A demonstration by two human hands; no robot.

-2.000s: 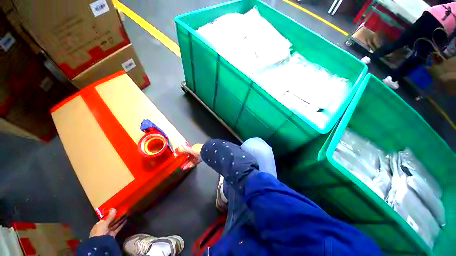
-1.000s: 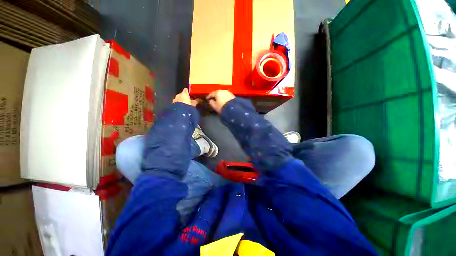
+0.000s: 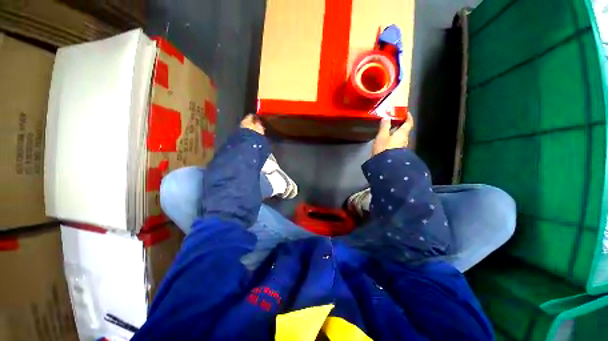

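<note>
A brown carton stands on the floor in front of me, with red tape along its top seam and its near edge. A tape dispenser with a blue body and red roll lies on the carton's top at the right. My left hand is at the carton's near left corner, its fingers partly hidden. My right hand is at the near right corner, thumb and fingers on the taped edge. Whether either hand grips the carton firmly is hard to tell.
A thick stack of white liner sheets stands at left beside a taped carton. Flattened cartons are at upper left. Green crates stand close on the right. A red stool is between my legs. Black pens lie at lower left.
My right hand has moved from near the left corner to the right corner of the near edge. My left hand stays at the left corner. Earlier, the view was turned toward the crates.
</note>
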